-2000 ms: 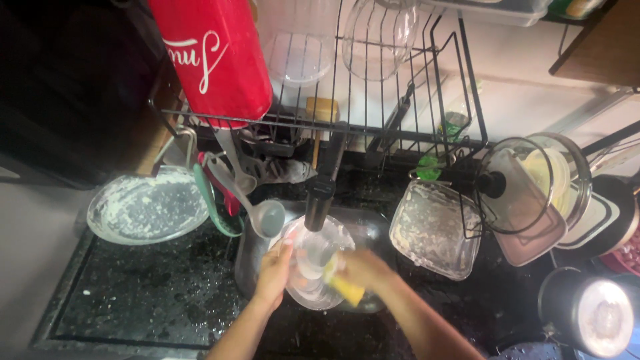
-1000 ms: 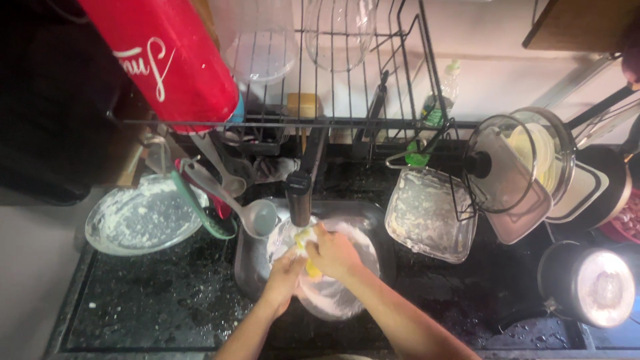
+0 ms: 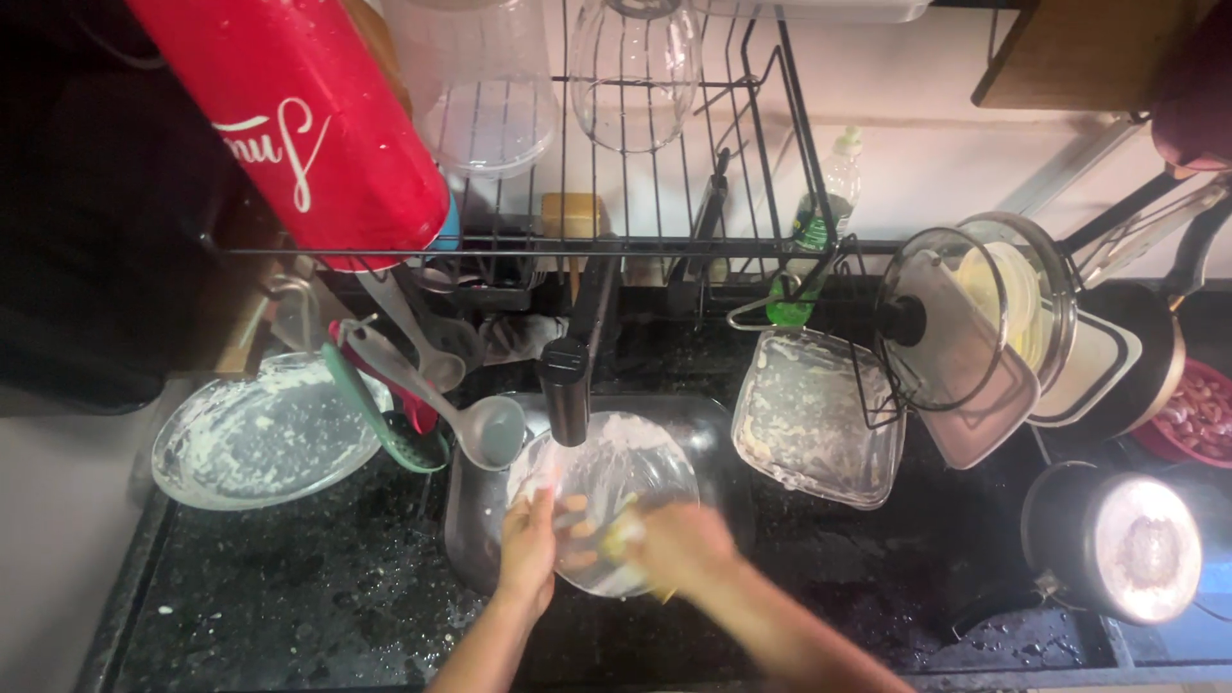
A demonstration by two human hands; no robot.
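A clear glass bowl with whitish suds or residue (image 3: 630, 457) is tilted over the metal sink (image 3: 472, 539), below the black faucet (image 3: 566, 390). My left hand (image 3: 529, 539) grips its left side, thumb in front and fingers showing through the glass. My right hand (image 3: 679, 544), blurred, is closed around a yellow sponge (image 3: 621, 539) pressed to the bowl's right part. An oval glass dish with white residue (image 3: 269, 433) lies left of the sink. A square glass dish with similar residue (image 3: 818, 419) stands at its right.
A black wire rack (image 3: 626, 245) hangs above the sink, with a red container (image 3: 327, 144) at its left. Ladles (image 3: 491, 433) hang down beside the faucet. Glass lids (image 3: 948, 318) and a dark pot (image 3: 1116, 544) are at the right, near a green soap bottle (image 3: 818, 212).
The bowl, low in the sink one second ago, is now raised and tilted. My hands, close together then, are now apart, the right one with the sponge further right.
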